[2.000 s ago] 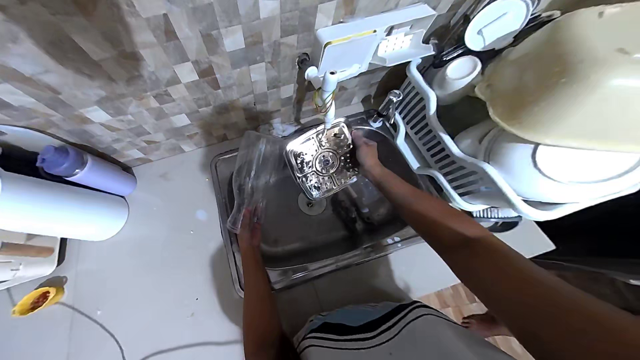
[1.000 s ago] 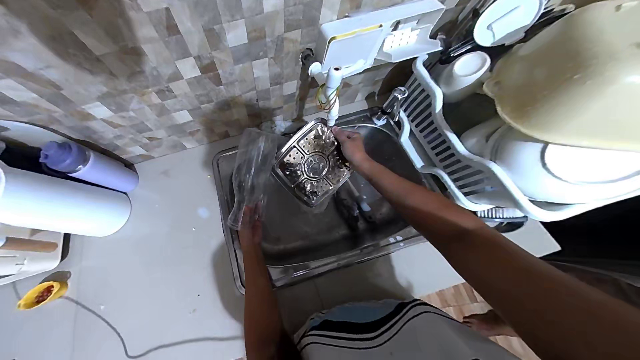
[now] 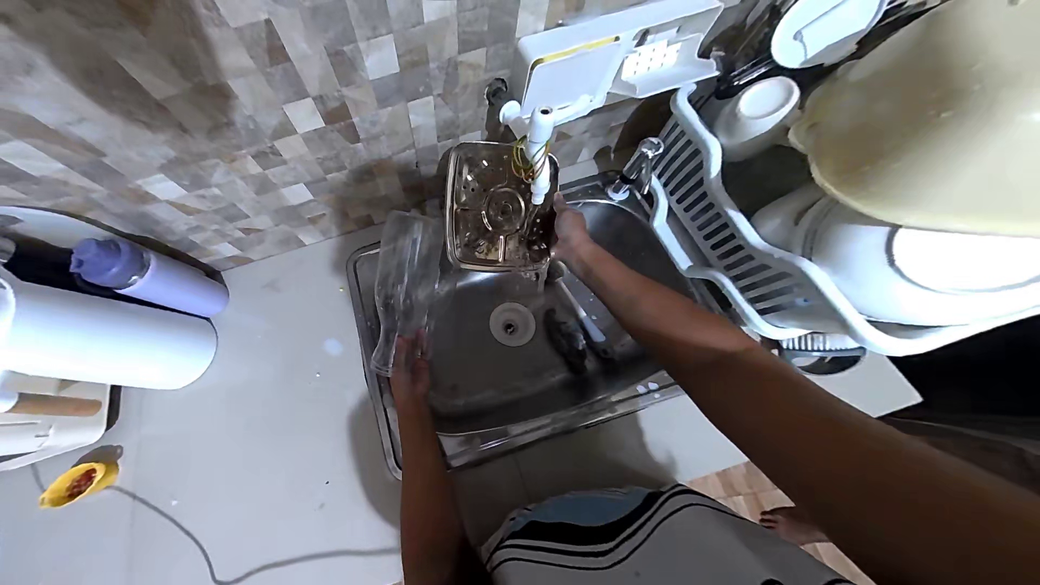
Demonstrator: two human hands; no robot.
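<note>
My right hand grips the right edge of a squarish, see-through brown tray with molded compartments, tilted beneath a white faucet spout with bands wound round it. Water drips from the tray's lower edge. My left hand holds the lower end of a clear plastic cover or container at the left side of the steel sink. Near the drain lie a knife and a dark object I cannot identify.
A white dish rack with bowls and a large cream basin stands right of the sink. On the left counter are a purple bottle, a white roll, a yellow dish and a cord. A metal faucet stands behind.
My right hand has turned the tray and moved it toward the wall, under the white spout. My left hand and the clear plastic piece have stayed about where they were.
</note>
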